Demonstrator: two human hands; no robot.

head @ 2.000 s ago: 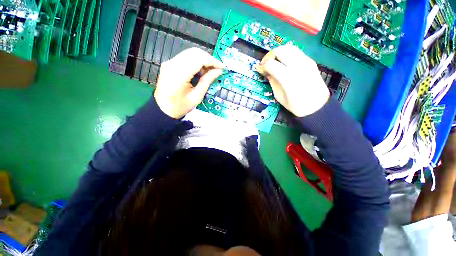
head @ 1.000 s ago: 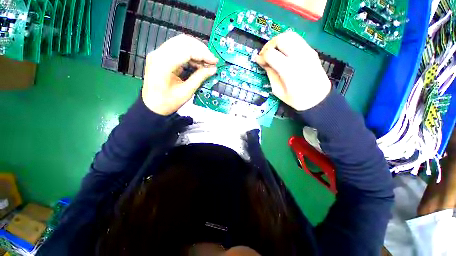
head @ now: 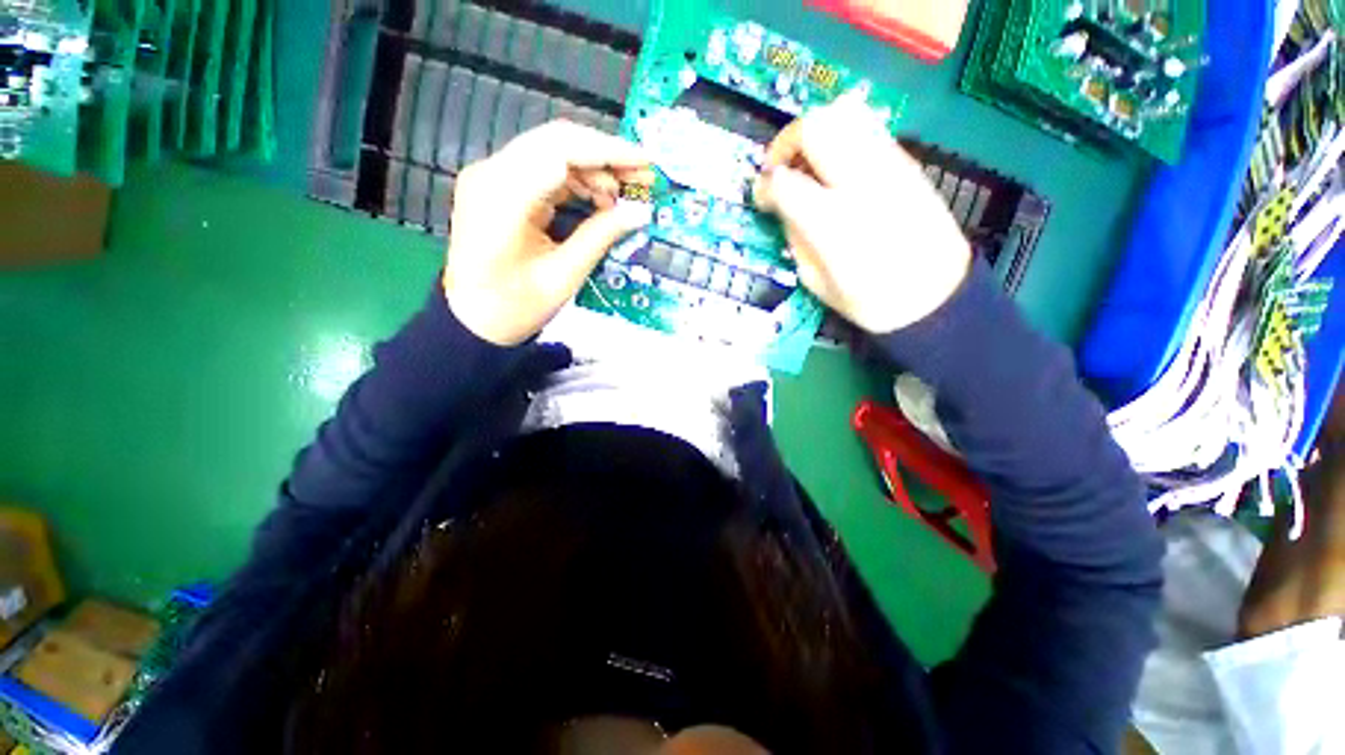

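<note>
A green circuit board [head: 683, 311] with dark slots and white parts lies across the black rack [head: 509, 81]. Two yellow-and-black components sit near its far edge. My left hand [head: 528, 229] is at the board's left side and holds a small yellow component [head: 636, 192] between thumb and fingertips, just above the board. My right hand [head: 867, 221] is over the board's right side with its fingertips pinched together low over the middle. Whether they hold anything cannot be told.
Board stacks [head: 1084, 67] stand at far right and upper left. A blue bin [head: 1165, 251] with wired boards is at right, beside another person's arm [head: 1291, 575]. Red-handled tool [head: 926, 479] lies by my right forearm. Component tray edge [head: 900, 22] is at top. Cardboard boxes [head: 81, 656] are lower left.
The yellow component now shows in my left fingertips, where it could not be made out before. My left hand has shifted slightly right since a second ago. My right hand stays over the board.
</note>
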